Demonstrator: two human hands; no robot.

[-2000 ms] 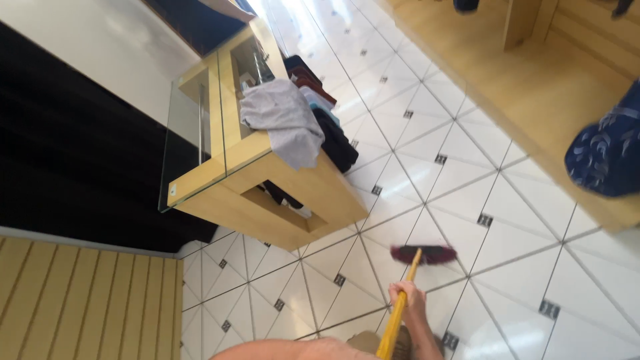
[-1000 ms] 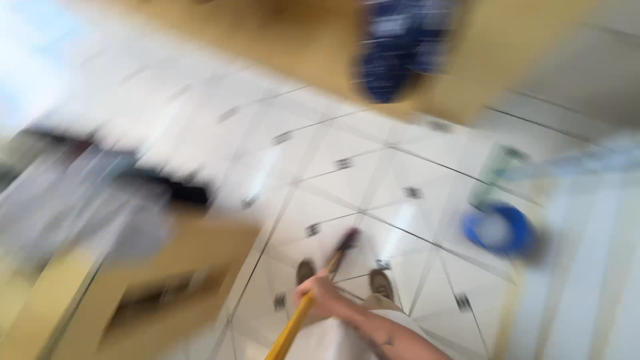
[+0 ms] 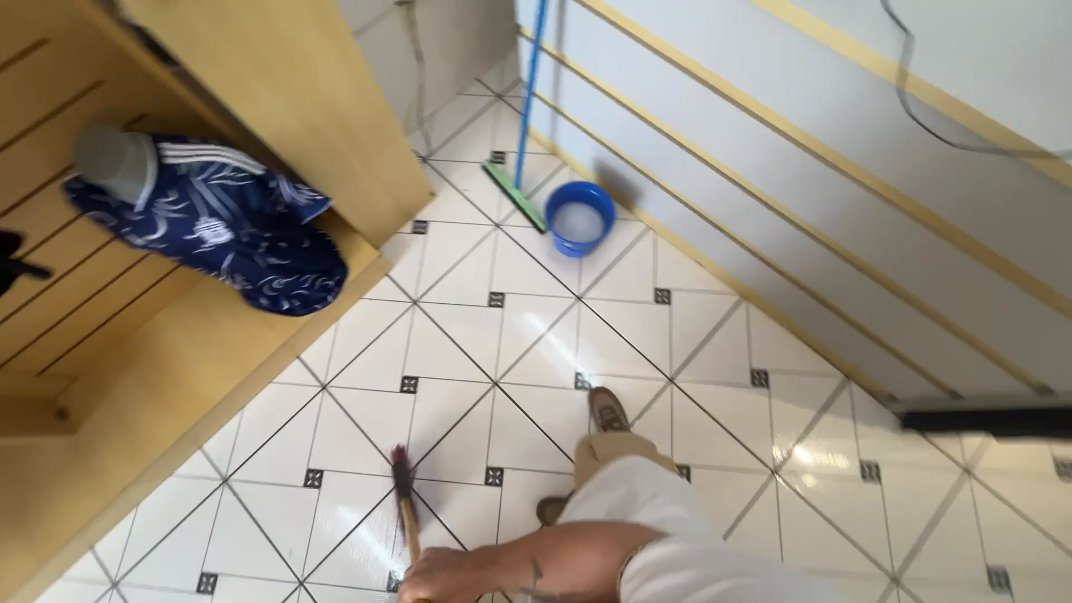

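A broom with a dark head and reddish bristles rests on the white tiled floor at the lower left of the middle. Its yellowish wooden handle runs down into a closed hand at the bottom edge, at the end of a bare forearm that enters from the right. By the side from which this arm comes, it looks like my right hand. My left hand is out of view. Beyond my shoes stands a blue bucket holding whitish liquid, next to a green floor squeegee with a blue pole.
A wooden display unit lines the left side, with a dark blue patterned shirt on a torso form on it. A white panel with wooden strips rises on the right. A dark cable hangs at the upper right.
The view has swung far to the right, away from the glass-topped wooden counter with clothes on it. The broom remains in the hand throughout.
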